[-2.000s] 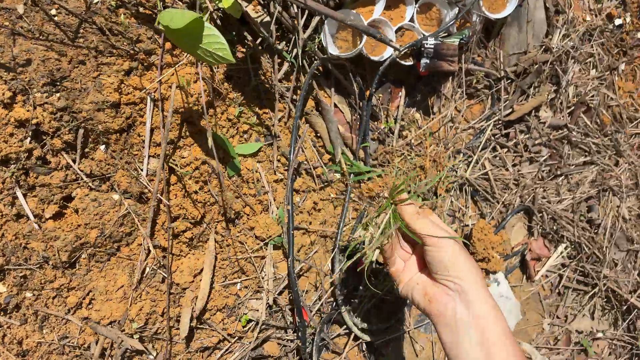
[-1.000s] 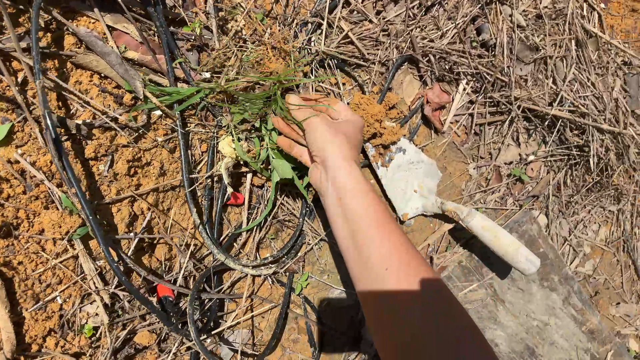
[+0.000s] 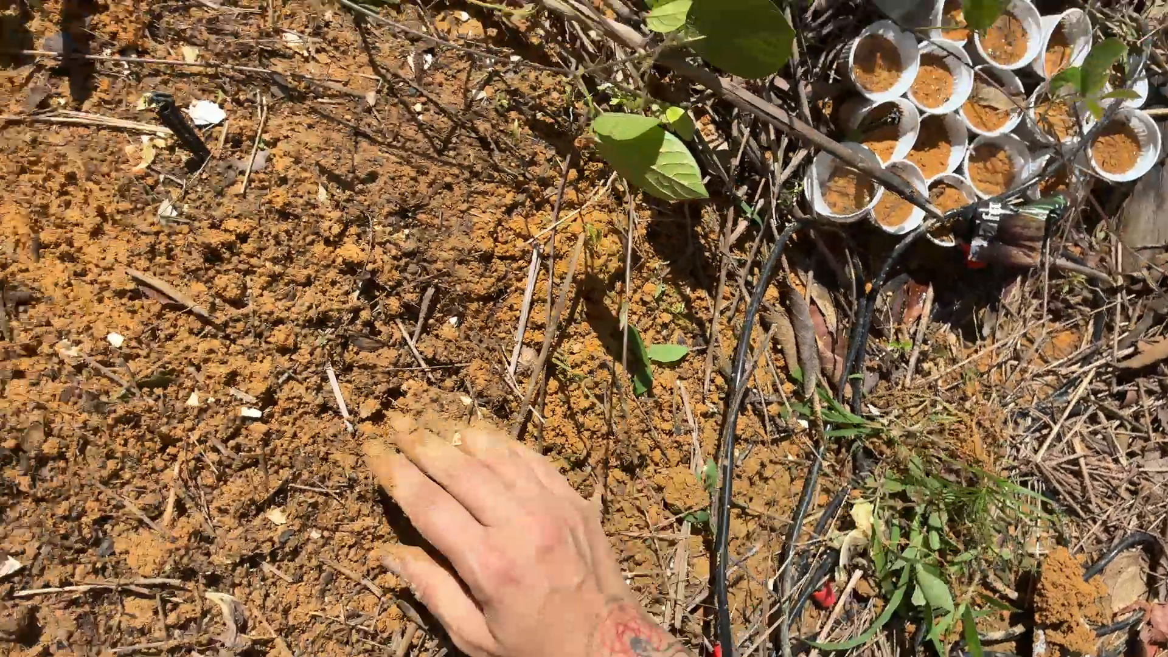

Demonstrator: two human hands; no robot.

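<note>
My right hand (image 3: 511, 538) is palm down on the loose orange soil (image 3: 274, 301) at the lower middle, its soil-coated fingers pointing up and left, the thumb apart from them. No object shows in it; the palm side is hidden. Just beyond the fingertips lie thin dry stalks (image 3: 338, 398). Uprooted green weeds (image 3: 940, 538) lie in a loose heap at the lower right, beside black tubing (image 3: 730, 447). My left hand is out of view.
White plastic cups of soil (image 3: 883, 62) stand grouped at the upper right, with a woody stem (image 3: 776, 114) crossing in front. A broad green leaf (image 3: 652, 160) hangs at upper middle. Dry straw (image 3: 1086, 401) covers the right side.
My right hand has let go of the green weeds and moved left onto the soil. The view has swung left, and the trowel seen a second ago is out of frame.
</note>
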